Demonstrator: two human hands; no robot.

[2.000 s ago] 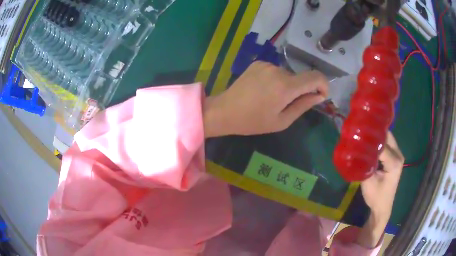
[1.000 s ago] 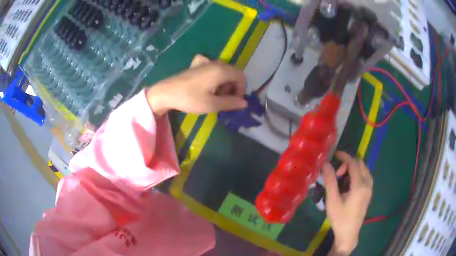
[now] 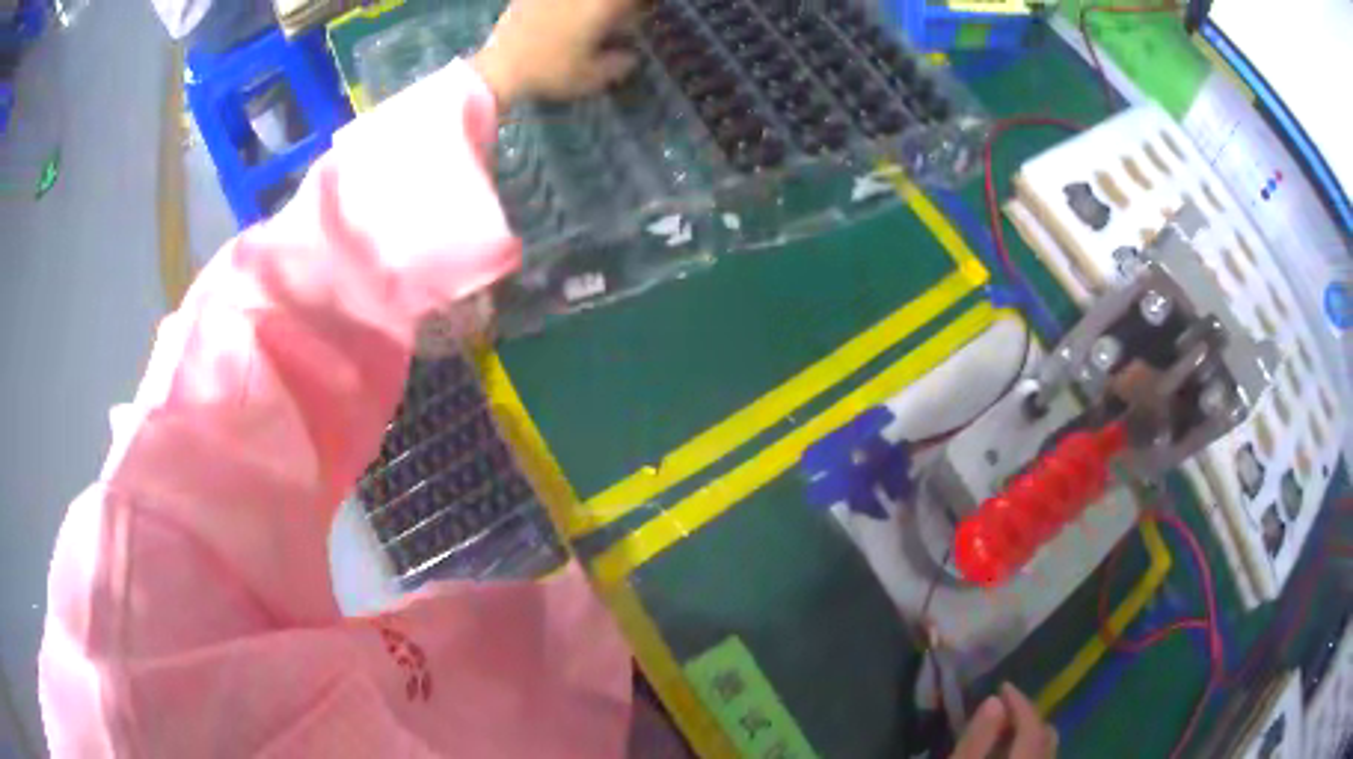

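My left hand (image 3: 561, 48), blurred and cut off by the top edge, is over the clear blister tray (image 3: 712, 230), beside rows of black parts (image 3: 742, 89). Whether it holds anything cannot be told. The toggle clamp's red handle (image 3: 1031, 512) lies over the silvery base plate (image 3: 972, 615), beside the grey press block (image 3: 991, 445). A dark-blue jagged fixture piece (image 3: 861, 466) is at the plate's left edge. My right hand (image 3: 1009, 727) shows only its fingers at the bottom edge, near a thin lead; its grip is hidden.
White foam boards (image 3: 1172, 186) with cutouts, some filled, stand behind and right of the fixture. Red wires (image 3: 1214, 623) loop at the right. More black parts (image 3: 445, 475) lie below my left sleeve. A blue crate (image 3: 267, 126) is upper left; a green label (image 3: 749, 704) is at the bottom.
My left hand has moved from beside the fixture to the blister tray. The view has swung left, so the fixture sits lower right. My right hand is now mostly out of frame.
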